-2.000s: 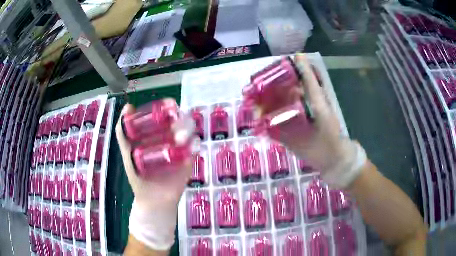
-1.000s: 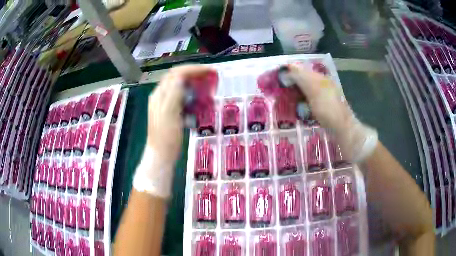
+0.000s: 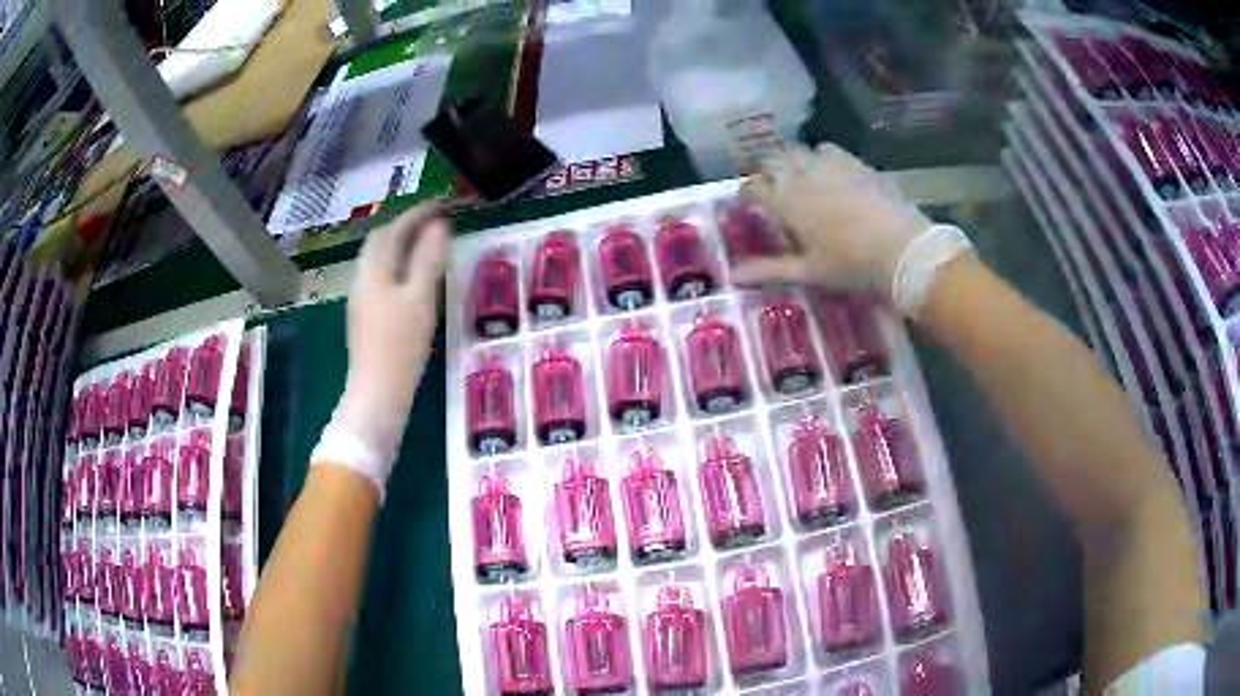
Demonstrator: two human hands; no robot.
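A white moulded tray (image 3: pixel 696 438) lies in front of me on the dark green mat. Its pockets hold rows of glossy pink bottle-shaped units (image 3: pixel 635 370) with dark bands at their lower ends. My gloved left hand (image 3: pixel 396 292) is off the tray's upper left corner, empty, its fingers slightly bent and apart. My gloved right hand (image 3: pixel 832 224) is over the tray's upper right corner, thumb and fingers spread around a unit in the top row. It covers that corner, and I cannot tell if it grips a unit.
Filled trays lie at the left (image 3: pixel 150 469), with more stacked tray edges at the far left. A tall tray stack (image 3: pixel 1180 204) stands at right. Behind are a metal post (image 3: pixel 177 163), papers (image 3: pixel 356 150), a black pouch (image 3: pixel 490 147) and a translucent plastic tub or bag (image 3: pixel 728 82).
The units that both hands held are out of my left hand, and the top row's visible pockets are filled. My left hand has moved left off the tray. My right hand has lowered onto the upper right corner.
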